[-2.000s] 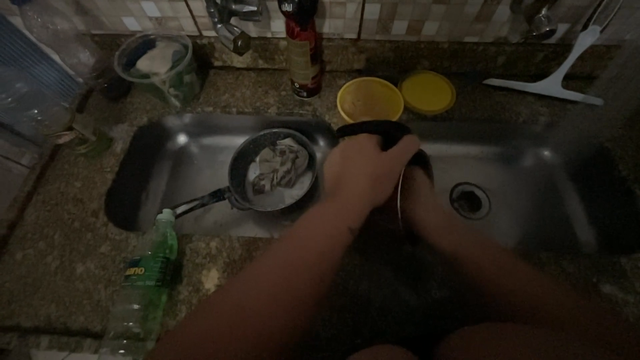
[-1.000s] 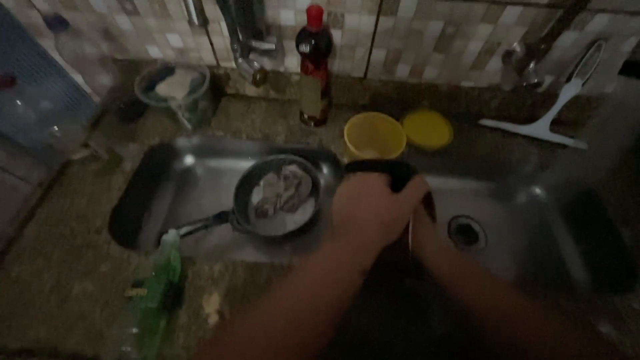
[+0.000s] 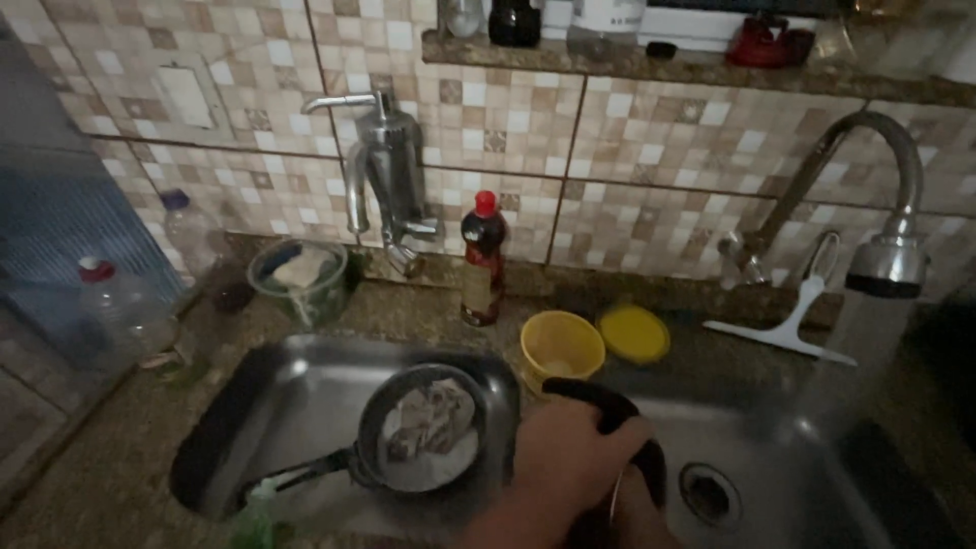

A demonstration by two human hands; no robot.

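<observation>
At the lower middle, between the two sink basins, my left hand (image 3: 568, 450) grips the top of a dark rounded object (image 3: 648, 457), whose kind I cannot tell. Lower down on its right side is my right hand (image 3: 640, 503), partly hidden behind the left one; its fingers are not clearly visible. A yellow plastic tub (image 3: 563, 347) stands just behind the dark object, with a round yellow lid (image 3: 633, 333) beside it. In the left basin rests a frying pan (image 3: 419, 428) holding crumpled, greyish material. Water runs from the gooseneck faucet (image 3: 888, 259) at the right.
The left steel basin (image 3: 305, 366) and the right basin's drain (image 3: 709, 492) flank my hands. A red-capped bottle (image 3: 483, 259), a clear container (image 3: 299, 278) and a white squeegee (image 3: 797, 328) are along the back. A green plastic bottle (image 3: 259, 515) is at lower left.
The view has tilted up, bringing the wall, ledge and running faucet into sight. Both hands remain at the dark object between the basins.
</observation>
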